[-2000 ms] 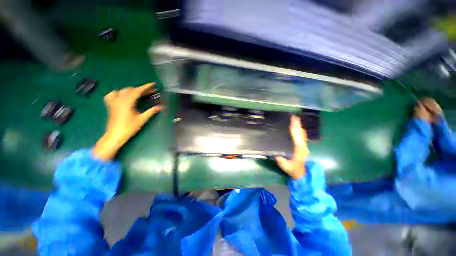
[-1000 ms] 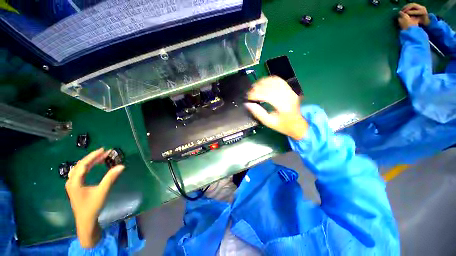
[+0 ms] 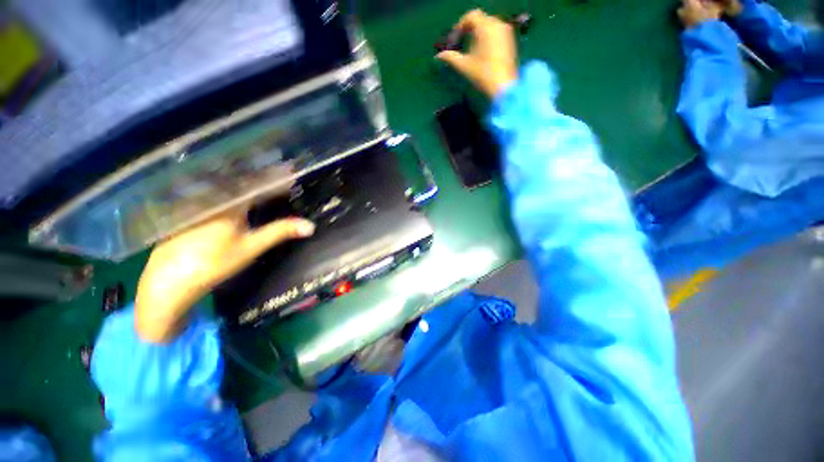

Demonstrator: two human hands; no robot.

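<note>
My left hand [image 3: 203,262] is over the left part of the flat black fixture box [image 3: 361,212]. Its fingers reach under the clear guard [image 3: 239,167] and are blurred, so whether they hold anything is unclear. The thumb lies over the box top beside the raised dark seats [image 3: 330,198]. My right hand [image 3: 488,54] is beyond the box at the upper right, over the green mat. A small black unit [image 3: 450,40] is at its thumb and fingertips; whether it is gripped cannot be told.
A black phone-like rectangle [image 3: 468,144] lies right of the box. Another small dark unit [image 3: 521,20] is behind my right hand. A few dark units [image 3: 111,298] lie at the left. A slanted grey post [image 3: 45,276] stands left. Another person's blue sleeves [image 3: 732,90] are at the right.
My right hand has moved from the box's right end to the far mat. My left hand has moved from the left mat onto the box, under the guard. The view has shifted.
</note>
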